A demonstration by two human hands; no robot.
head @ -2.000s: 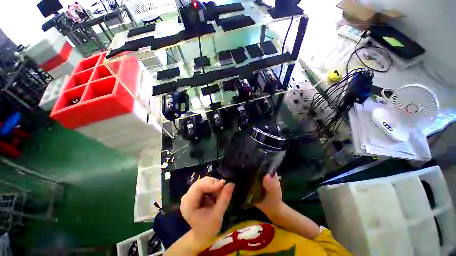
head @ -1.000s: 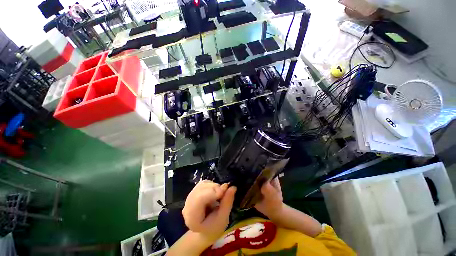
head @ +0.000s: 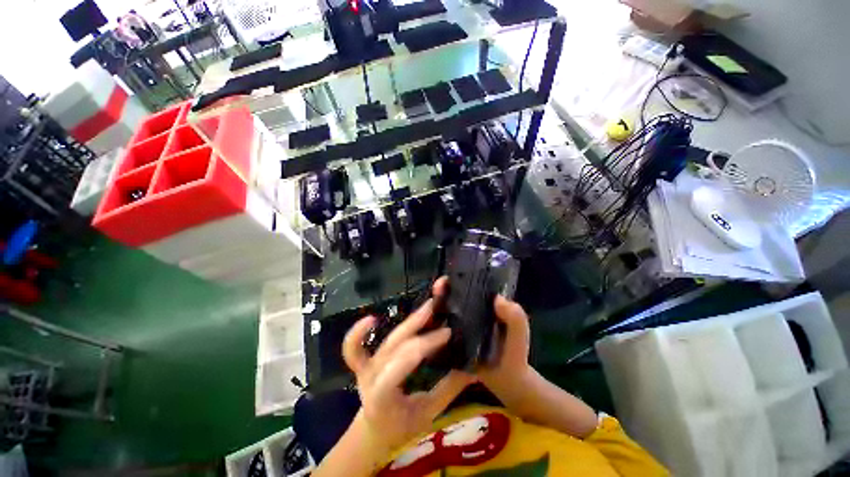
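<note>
A black camcorder (head: 473, 289) with a silvery ring at its far end is held above the dark bench near my body. My right hand (head: 508, 349) grips its right side, thumb along the body. My left hand (head: 401, 368) is at its left side, fingers spread and slightly blurred, with fingertips against the body. The side facing my palm is hidden. Whether a cable is between my left fingers cannot be told.
A tiered rack (head: 410, 140) with camcorders on its lower level stands beyond the bench. A red foam tray (head: 177, 177) is at left, a white foam tray (head: 736, 382) at right. A cable bundle (head: 652, 154) and a fan (head: 766, 184) are at right rear.
The camcorder has turned more upright, and its side panel no longer shows spread to the right. My left fingers have opened from a pinch and spread along its left side.
</note>
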